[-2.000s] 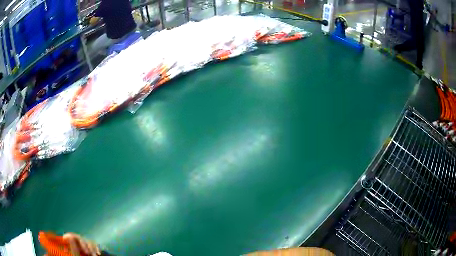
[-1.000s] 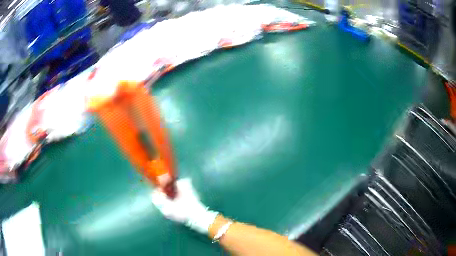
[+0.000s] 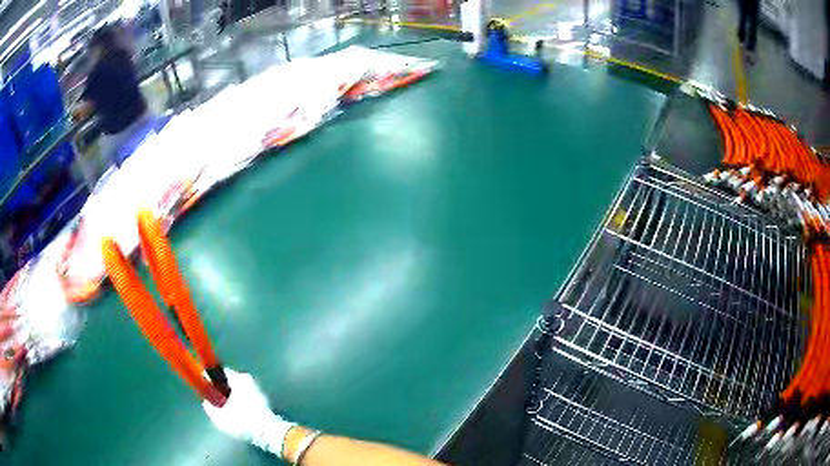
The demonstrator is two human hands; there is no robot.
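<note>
My right hand (image 3: 244, 411), in a white glove, grips an orange ribbed cable assembly (image 3: 153, 309) at its lower end, over the green mat. Two orange lengths rise from the hand to the upper left, with a dark band and a reddish band beside my fingers. Their upper parts lie in front of the heap of bagged cables. My left hand is not in view.
Bagged cables (image 3: 227, 118) form a glaring heap along the far left bench edge. A wire shelving cart (image 3: 692, 273) stands at the right. Loose orange cable bundles (image 3: 769, 146) lie beyond it. A blue tool (image 3: 514, 62) is at the far corner. A person (image 3: 114, 82) stands at upper left.
My right hand has come into view with the orange cable assembly and now sits lower left. My left hand has left the picture. The view has turned right, showing more of the cart and loose cables.
</note>
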